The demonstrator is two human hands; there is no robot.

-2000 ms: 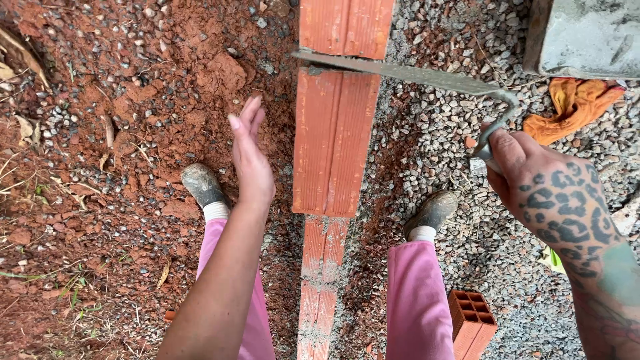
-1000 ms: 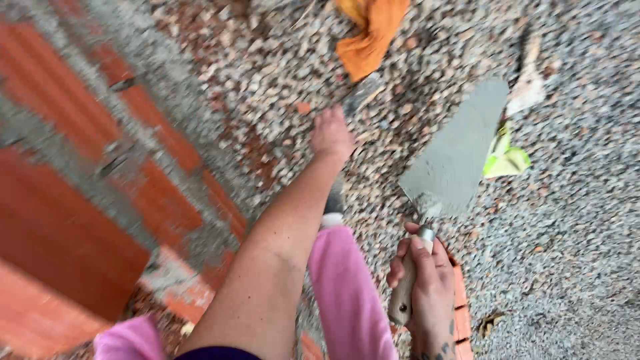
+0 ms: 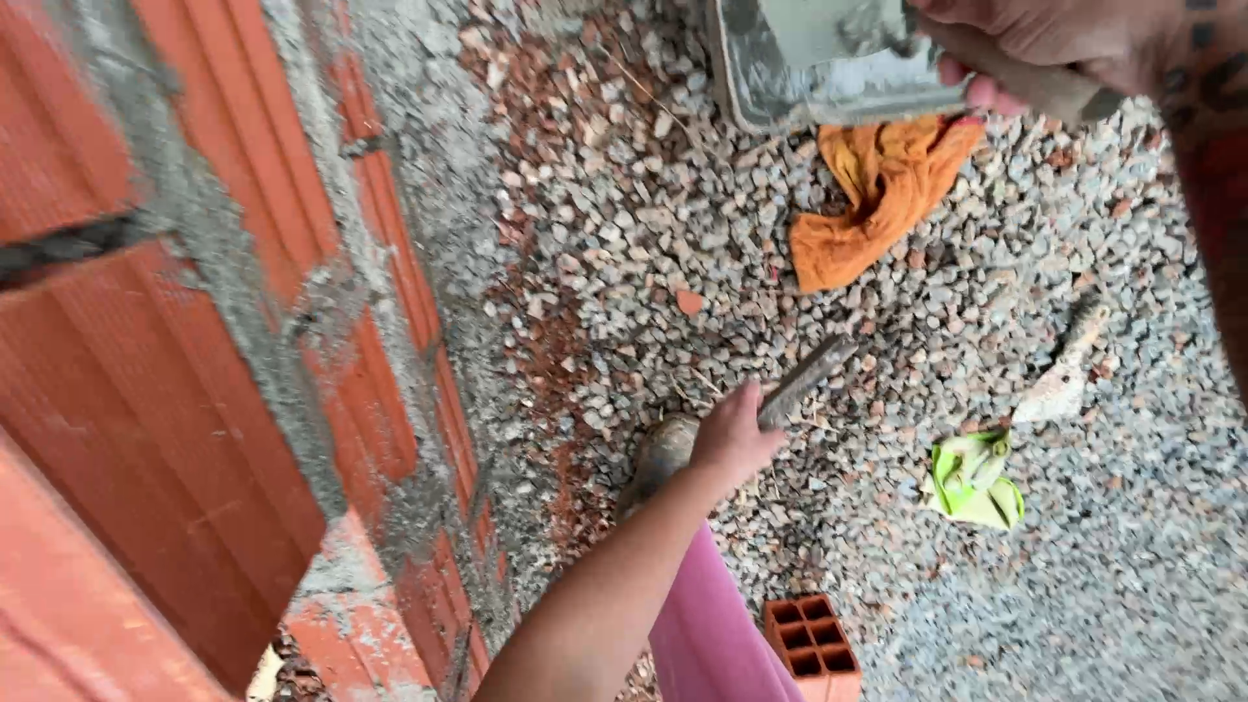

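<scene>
My left hand [image 3: 736,439] is low over the gravel beside a boot, its fingers around one end of a short grey bar [image 3: 811,375], whose material I cannot tell. At the top right my right hand [image 3: 1072,34] grips the handle [image 3: 1033,78] of a masonry trowel. The trowel's blade [image 3: 804,24] is over a mortar tray [image 3: 751,122] and is partly cut off by the frame's top edge. On the left stands a wall of red hollow clay bricks [image 3: 175,390] with grey mortar [image 3: 234,253] in its joints.
An orange cloth [image 3: 868,214] lies on the gravel just below the tray. Farther right are a green and white glove-like item [image 3: 975,478] and a dirty pale tool or scrap [image 3: 1063,380]. A hollow brick [image 3: 814,639] stands near my pink trouser leg.
My left hand has gone from beside the wall down to the gravel and taken hold of the grey bar. My right hand has moved the trowel to the tray. The view has swung toward the gravel.
</scene>
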